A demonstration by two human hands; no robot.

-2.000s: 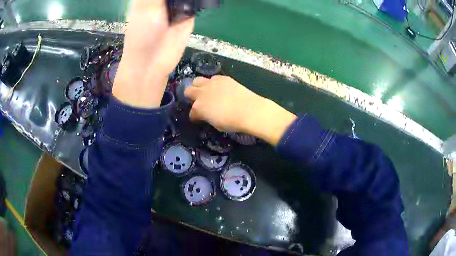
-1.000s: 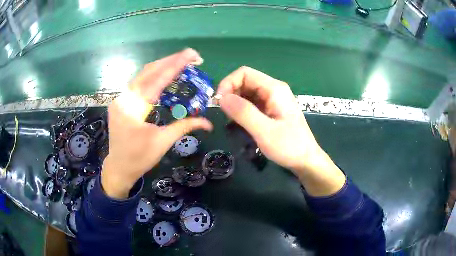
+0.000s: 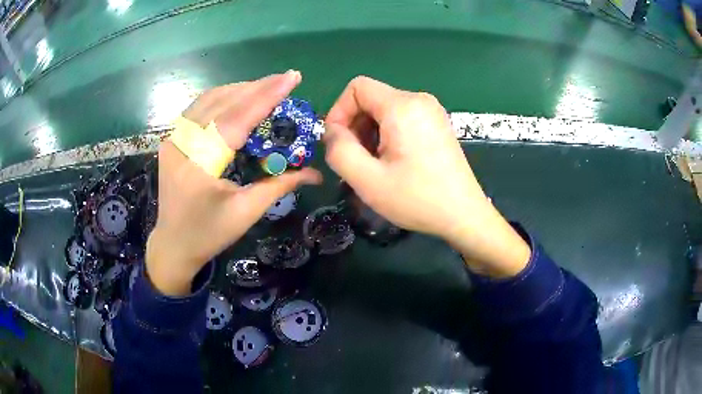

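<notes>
My left hand (image 3: 219, 165), with pale yellow masking tape (image 3: 202, 146) around it, holds a round blue circuit board (image 3: 286, 132) between thumb and fingers. The board faces me, with a dark central hole and a green-teal round spot at its lower edge. My right hand (image 3: 396, 154) pinches at the board's right edge, at a small white connector (image 3: 319, 128). Its fingertips hide most of what they grip. Below my hands, grey-white round covers with black rims, such as this one (image 3: 299, 322), lie on the dark green bench.
More round covers (image 3: 113, 216) are heaped at the left. A worn whitish metal edge (image 3: 523, 129) separates the bench from the green conveyor belt (image 3: 431, 58). A brown carton (image 3: 93, 372) shows at lower left. Part of a person's arm (image 3: 693, 21) shows at top right.
The left hand picked up the blue board from beyond the view's top area. The right hand left the pile and came to the board's right edge, closing nearer it in the last second.
</notes>
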